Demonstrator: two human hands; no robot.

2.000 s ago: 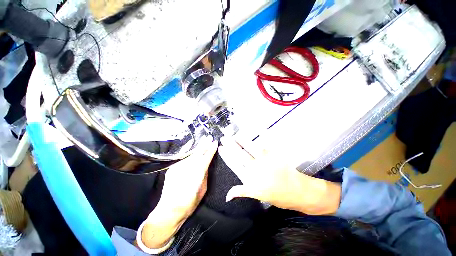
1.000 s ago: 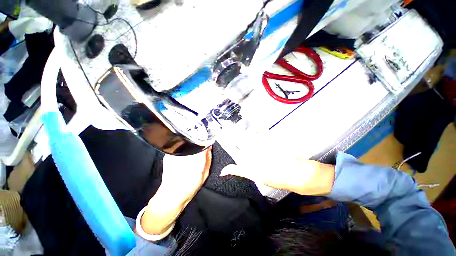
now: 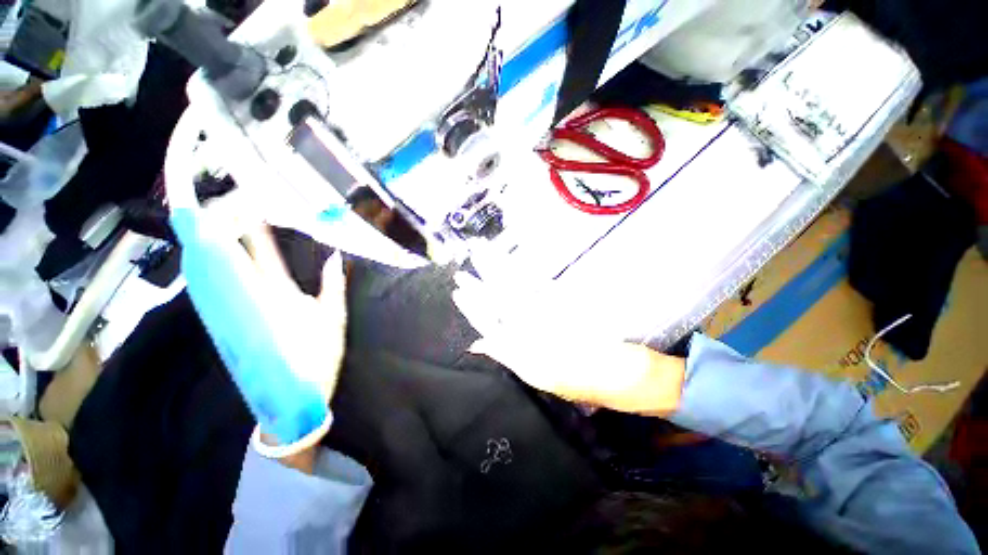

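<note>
A large black cloth [image 3: 433, 423] covers the lap and reaches the needle area [image 3: 475, 220], with a finer-textured part [image 3: 406, 309] near the needle. My right hand [image 3: 542, 347] lies at this part's right edge, thumb apart from the fingers; glare hides whether it grips. My left hand [image 3: 309, 325] is over the cloth, left of the needle, thumb and fingers apart, seemingly empty, partly hidden by a bright blue tube section [image 3: 222, 304]. The white sewing machine [image 3: 401, 65] has a dark glossy curved attachment [image 3: 379, 211] left of the needle.
Red-handled scissors [image 3: 601, 163] lie right of the needle, a yellow tool [image 3: 693, 113] behind them. A black strap [image 3: 590, 54] hangs over the machine. A cardboard box [image 3: 823, 336] with black scrap and white cord is below the table's ruler edge. A tan ribbed cone [image 3: 41, 455] is far left.
My left hand has moved left, away from the needle, and its fingers have spread. My right hand stays near the needle. The view has shifted, and the curved attachment now appears narrower.
</note>
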